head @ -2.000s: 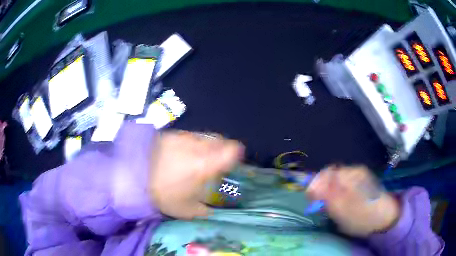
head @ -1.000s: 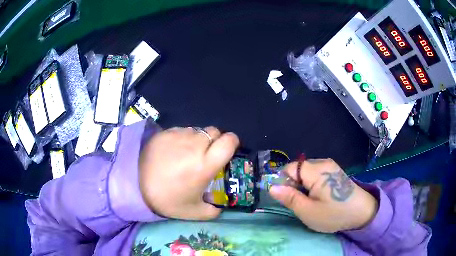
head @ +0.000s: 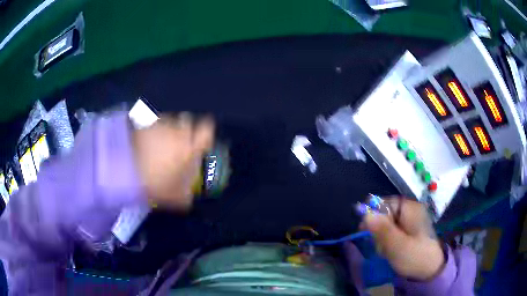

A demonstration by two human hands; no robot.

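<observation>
My left hand is blurred over the left part of the black mat. It holds a power bank unit, whose circuit board end shows at the fingers' right; the rest is hidden by the hand. My right hand is at the lower right, with a small silver and blue USB test plug at its fingertips. A bright blue test lead runs left from this hand to a small yellow piece by my apron. The plug is apart from the unit.
A white tester with red readouts stands at the right, a clear plastic bag at its left edge. A white scrap lies mid-mat. More units lie at far left. A bagged unit lies on the green surface.
My left hand has moved left and up with the unit, away from my right hand. My right hand has moved right with the plug, now separate from the unit. The view has shifted.
</observation>
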